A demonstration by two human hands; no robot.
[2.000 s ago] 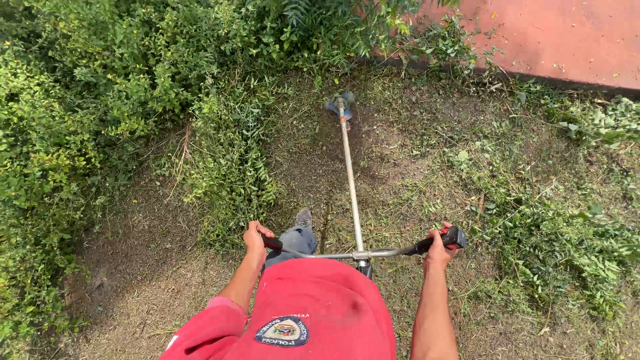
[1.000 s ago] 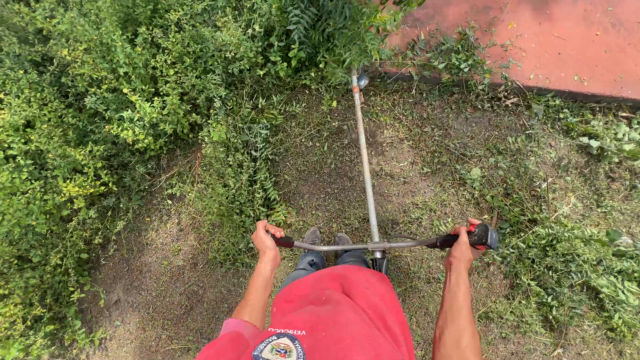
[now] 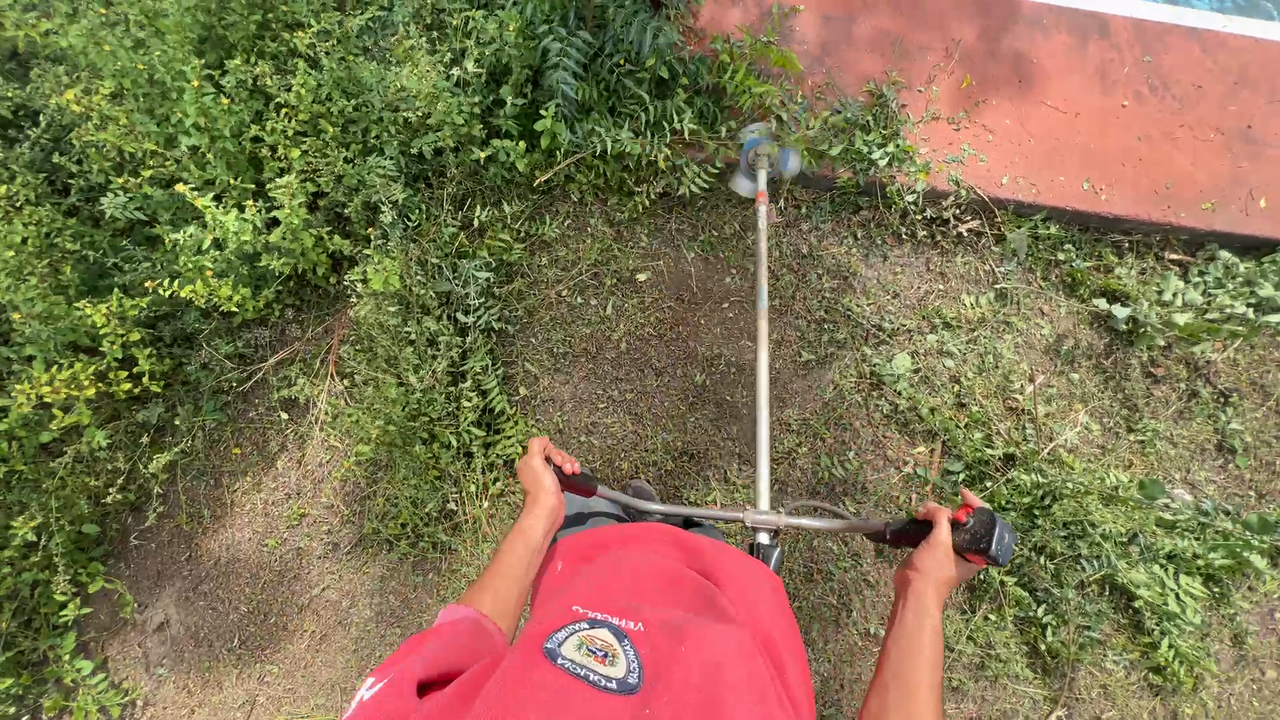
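My left hand (image 3: 543, 472) is closed round the dark left grip of the handlebar (image 3: 690, 512) on a brush cutter. My right hand (image 3: 938, 555) holds the black and red control grip at the bar's right end. From the bar, the metal shaft (image 3: 763, 350) runs straight ahead to the cutting head (image 3: 762, 155), which has a blue and whitish guard or blade, partly blurred. The head is among leafy weeds (image 3: 720, 110) at the edge of a red concrete slab (image 3: 1080, 110). My torso hides the cutter's rear end.
Dense green bushes (image 3: 220, 150) fill the left and upper left. Cut weeds (image 3: 1120, 560) lie on the ground at right. The slab's raised edge (image 3: 1100, 220) crosses the upper right, with a white border (image 3: 1180, 15) beyond. A shoe (image 3: 642, 490) shows below the bar.
The cutting head, mostly hidden by foliage a second ago, is now in sight at the slab's edge. It is farther right than two seconds ago. Both hands have kept hold of the handlebar.
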